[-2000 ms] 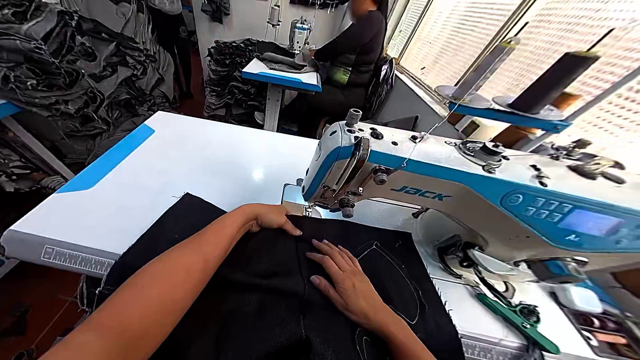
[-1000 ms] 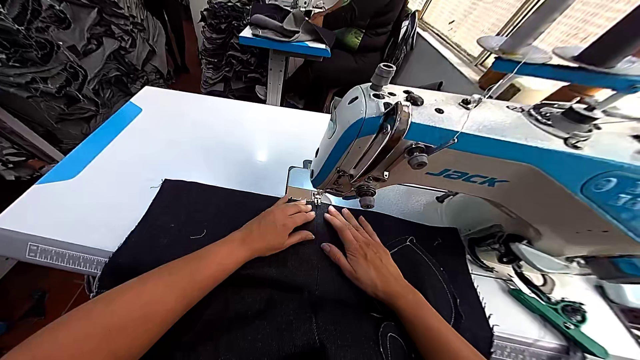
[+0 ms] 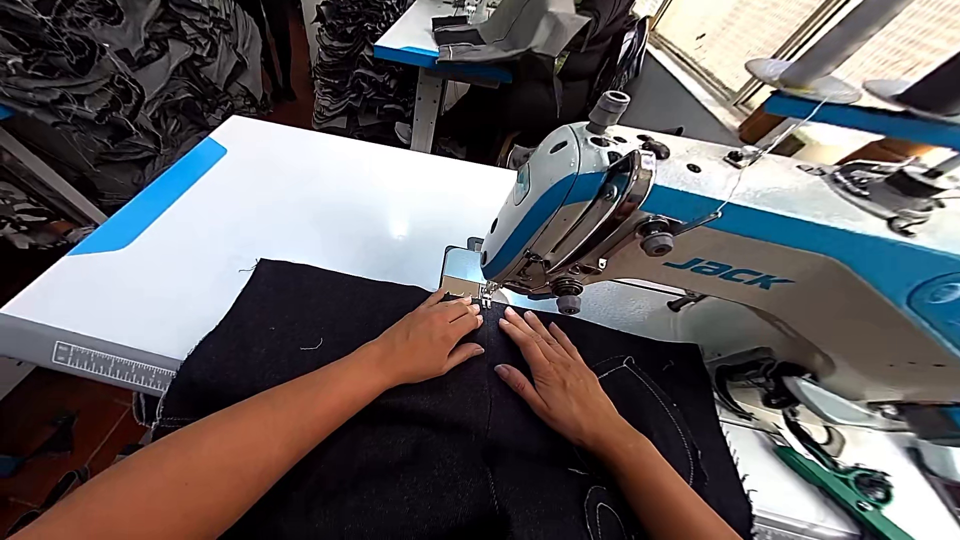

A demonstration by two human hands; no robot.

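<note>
Black denim trouser panels (image 3: 405, 450) lie spread on the white sewing table, joined by a seam that runs up to the presser foot (image 3: 487, 294) of a Jack industrial sewing machine (image 3: 675, 225). My left hand (image 3: 427, 337) rests on the cloth just left of the seam, its fingertips beside the foot. Flat on the cloth to the right of the seam is my right hand (image 3: 551, 375), fingers a little spread, close to the foot. A curved pocket outline in pale stitching (image 3: 660, 397) shows to its right. Neither hand grips the cloth visibly.
Green-handled thread snips or a similar tool (image 3: 840, 487) lies at the lower right. Thread cones stand on a blue-edged rack (image 3: 862, 120). Behind are heaped dark fabric (image 3: 135, 82) and another table (image 3: 427, 56) with grey cloth, a person's dark clothing beside it.
Two seconds ago my left hand was pinched at the cloth's edge by the foot and my right lay lower; both now lie flat beside the seam. The view has moved closer to the machine.
</note>
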